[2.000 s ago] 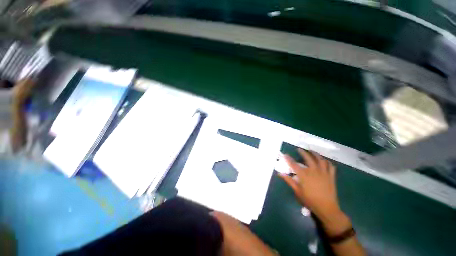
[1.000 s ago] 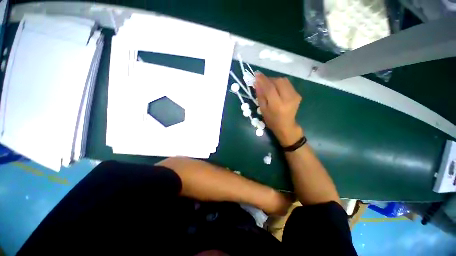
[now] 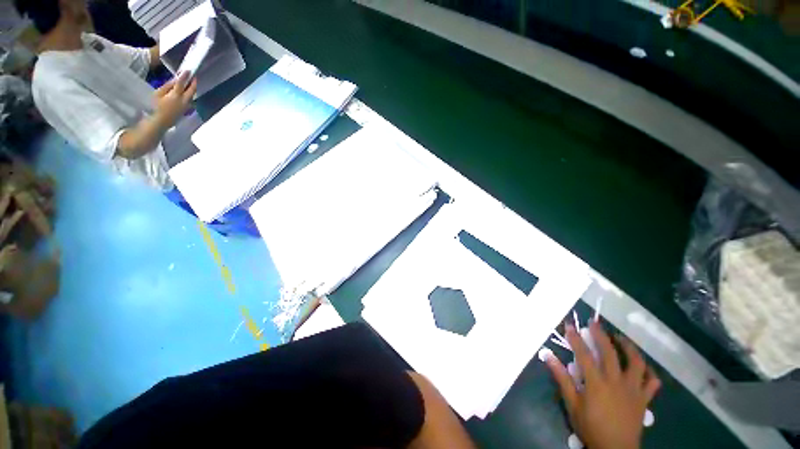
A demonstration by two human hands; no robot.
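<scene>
A stack of white die-cut inserts [image 3: 509,338] lies flat in front of me, with a long slot and a large hexagon hole in its top sheet. My right hand [image 3: 607,377] is just right of it, palm down with fingers spread, over white waste slugs [image 3: 648,417] and thin scrap strips [image 3: 599,309]. The hand partly hides this scrap, and nothing is seen gripped in it. My left forearm shows at the bottom edge; my left hand is out of the picture.
Left of the inserts lie plain white blanks [image 3: 342,206] and blue-and-white printed sheets [image 3: 263,131]. A person [image 3: 96,105] at far left holds a box part. A pale rail [image 3: 491,206] crosses behind. Bagged parts [image 3: 763,289] lie right. Scrap litters the floor.
The view has swung left, bringing the printed sheets and the other person into sight. My right hand has spread its fingers over the scrap.
</scene>
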